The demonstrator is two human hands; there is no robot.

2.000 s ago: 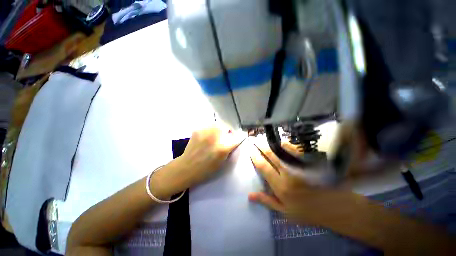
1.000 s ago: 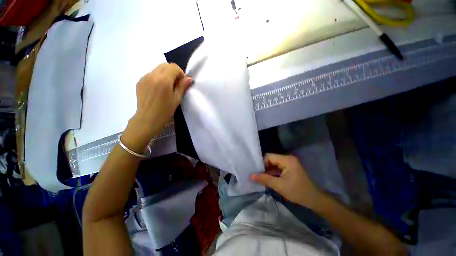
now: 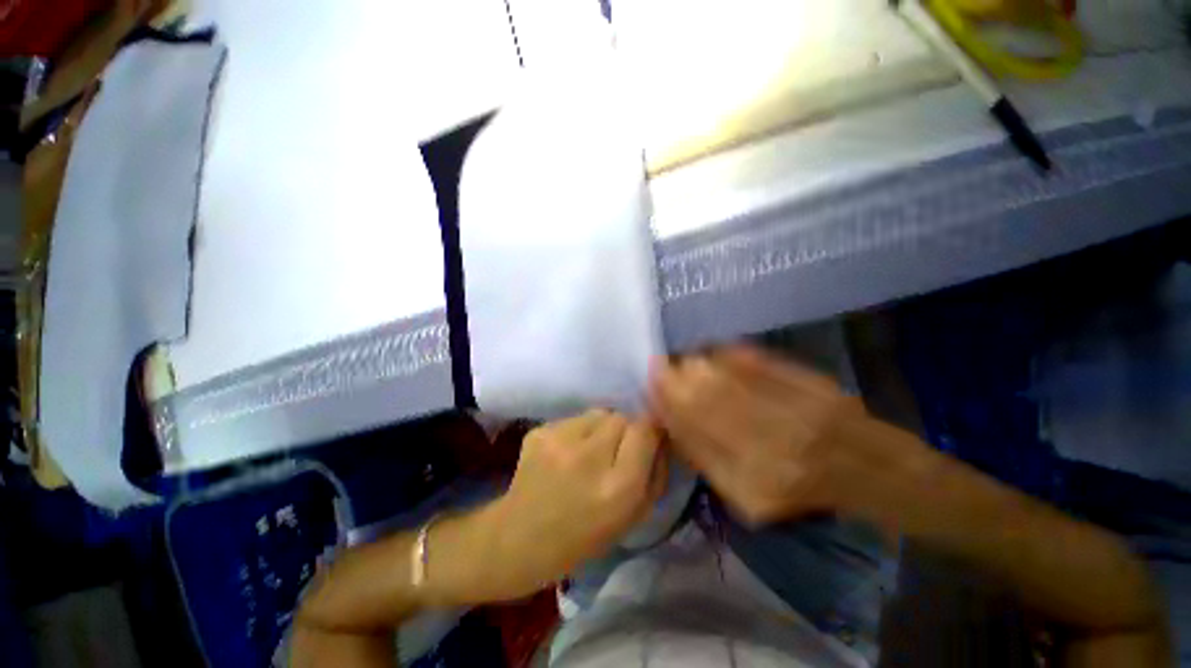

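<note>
A light grey fabric panel (image 3: 562,261) lies over the front edge of the white table, with a black fabric piece (image 3: 452,248) showing as a strip along its left side. My left hand (image 3: 588,483) is closed on the panel's lower edge, just below the table edge. My right hand (image 3: 764,431), blurred, is at the panel's lower right corner with its fingertips on the edge. The two hands nearly touch. The fingertips' exact grip is hidden by blur.
A ruler strip (image 3: 836,242) runs along the table's front edge. A marking pen (image 3: 973,81) and yellow scissor handle (image 3: 1012,50) lie at the upper right. Another grey panel (image 3: 120,248) with dark edges lies at left. A blue crate (image 3: 255,561) is below left.
My left hand has moved down from the panel's upper left to its lower edge, beside my right hand. My right hand has moved slightly up. The panel now lies flatter on the table.
</note>
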